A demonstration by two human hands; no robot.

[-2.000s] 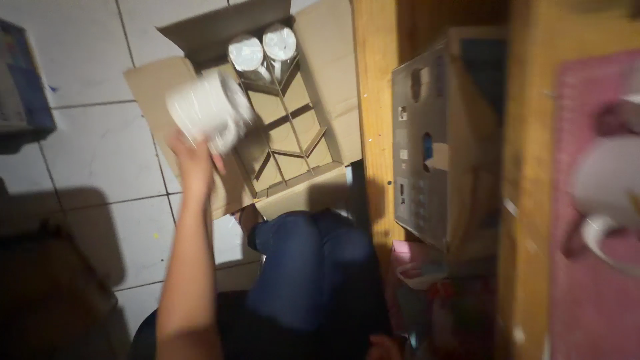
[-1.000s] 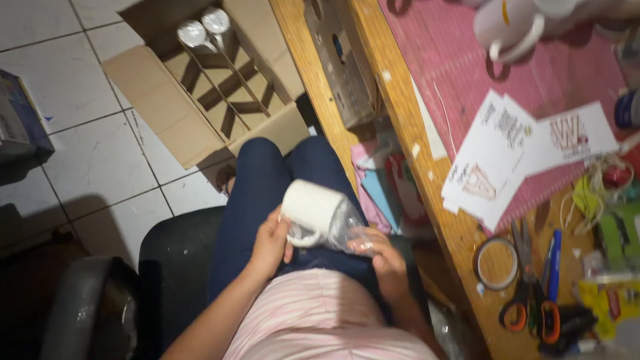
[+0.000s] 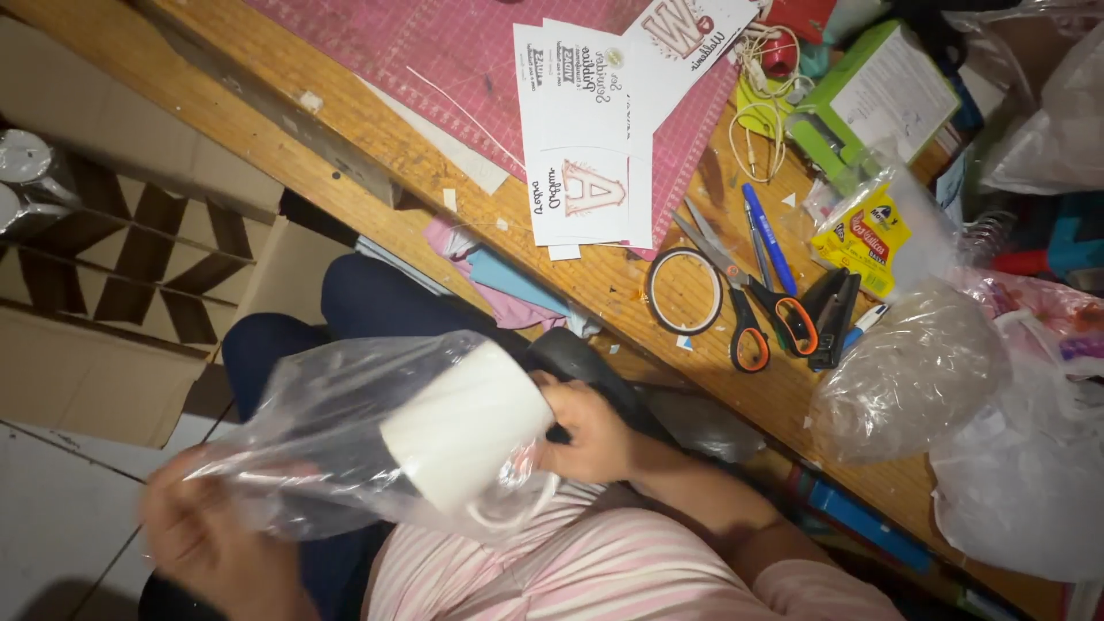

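A white mug lies on its side above my lap, inside a clear plastic bag. My right hand grips the mug at its rim end, with the handle pointing down toward the striped shirt. Out to the left, my left hand, blurred, pinches the far end of the bag and stretches it away from the mug. Whether the mug's rim is covered by the plastic cannot be told.
An open cardboard box with dividers holds wrapped items at left. On the wooden table lie a pink cutting mat, printed sheets, a tape roll, scissors, a stapler and plastic bags.
The mug was partly bagged in my lap a second ago; now more of it is inside the plastic. My left hand has moved from the mug to the bag's far end. The view has shifted toward the table.
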